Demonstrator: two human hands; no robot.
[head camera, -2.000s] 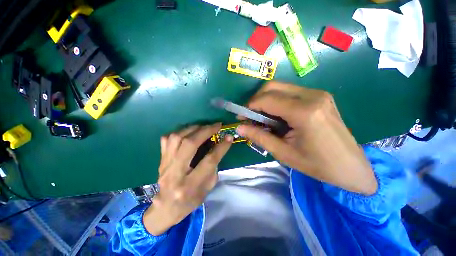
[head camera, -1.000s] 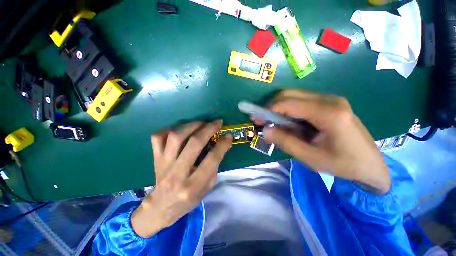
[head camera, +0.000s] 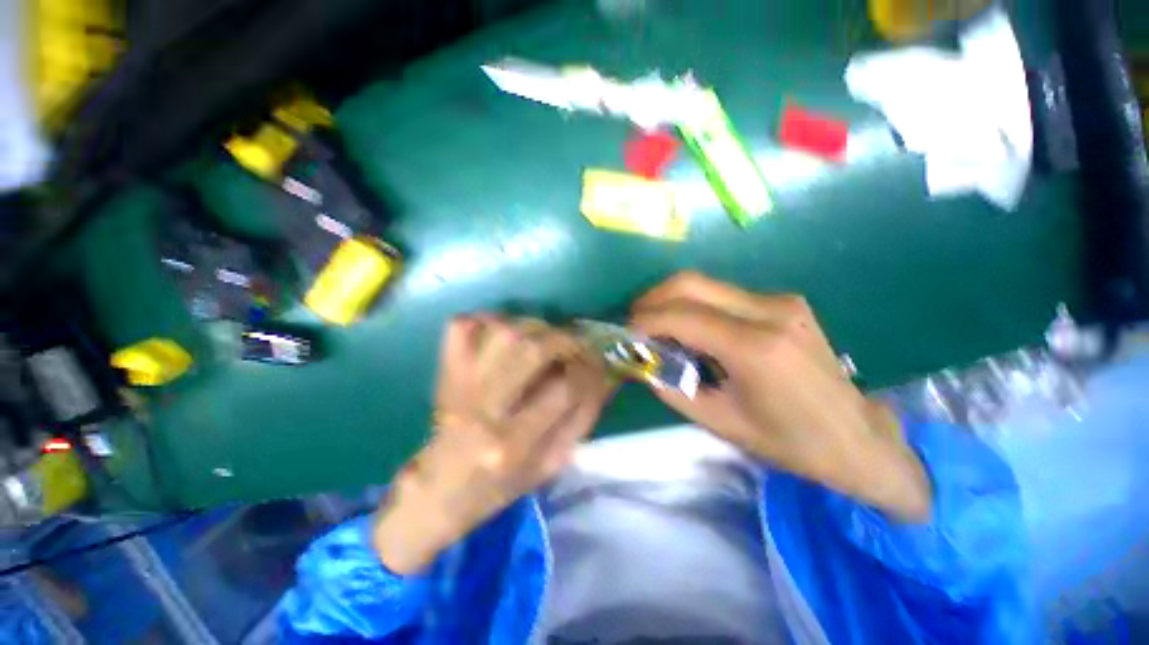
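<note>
The head view is blurred. My left hand and my right hand are close together near the mat's front edge. Between them is the small yellow rear housing, mostly hidden by fingers, with a pale shiny piece at its right end. My left fingers are closed around its left part. My right hand holds slim silver tweezers, whose pale end lies by the housing. The yellow front housing lies apart on the green mat, beyond the hands.
Beyond lie red pads, a bright green holder, a long pale blade and a crumpled white cloth. Black modules and yellow pieces stand at left. A small dark device lies nearby.
The whole view has shifted and blurred, so the bench things at left appear farther right. My hands have come closer together around the rear housing, and the display piece no longer shows clearly.
</note>
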